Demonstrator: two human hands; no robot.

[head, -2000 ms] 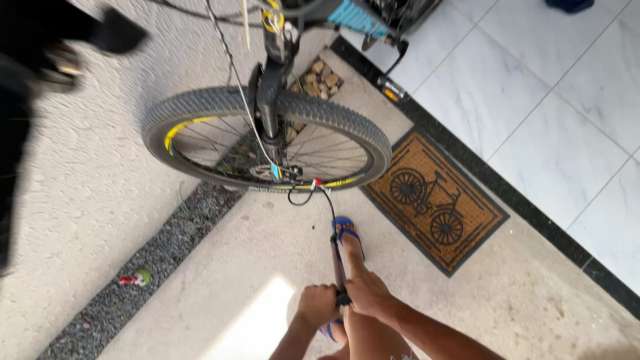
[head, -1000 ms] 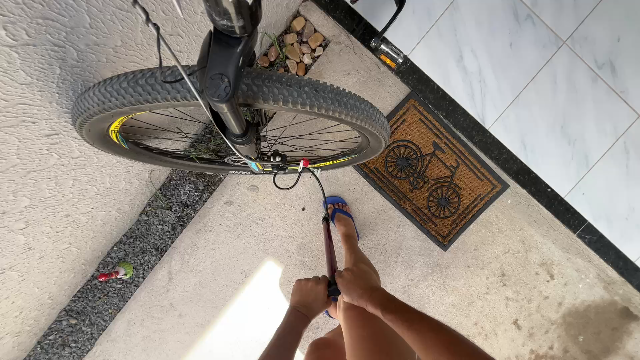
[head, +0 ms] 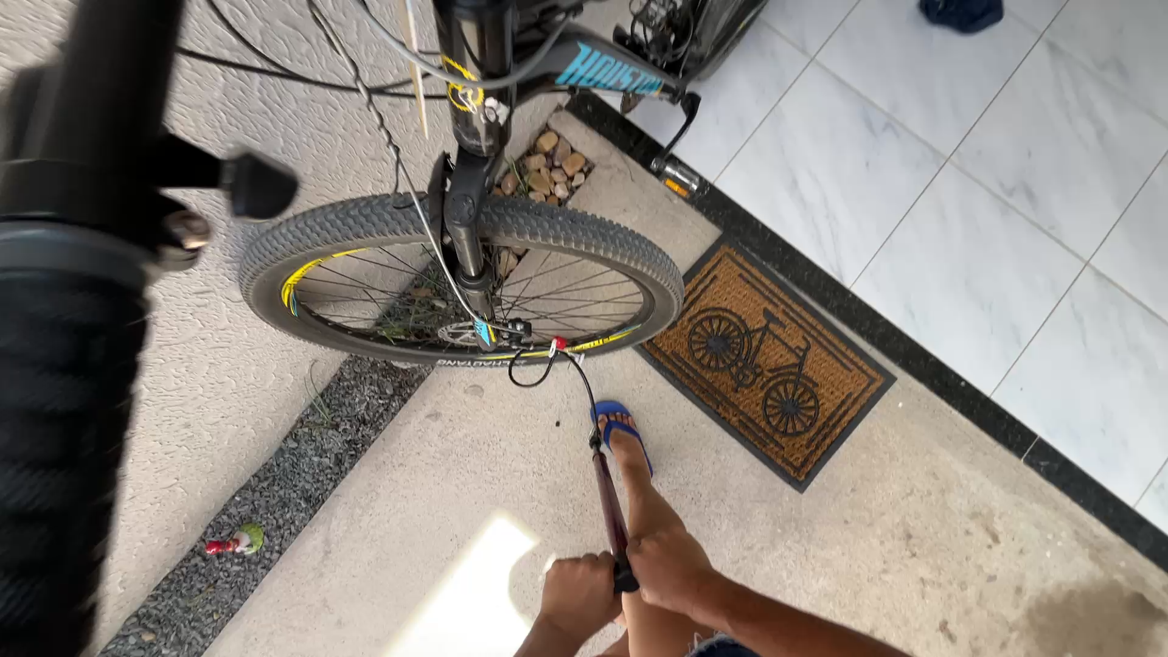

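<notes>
My left hand (head: 581,595) and my right hand (head: 671,568) are both closed around the black handle (head: 624,575) of a hand bicycle pump, one on each side. The pump's dark red barrel (head: 610,497) stands out from between them toward the front wheel. From its far end a thin black hose (head: 584,383) runs to a red-tipped connector (head: 558,345) at the rim. The front tire (head: 584,224) is knobby and belongs to a black bicycle with a suspension fork (head: 467,219). Beside the pump is a foot in a blue flip-flop (head: 607,409).
A handlebar grip (head: 68,411) looms close at the left. A brown doormat (head: 762,360) with a bicycle picture lies right of the wheel. Marble tiles (head: 912,173) start behind a black edging. A gravel strip (head: 310,465) holds a small red and green object (head: 239,540).
The view has pulled back from the wheel since one second ago, and the handlebar grip is in sight again. Both hands stay on the pump handle.
</notes>
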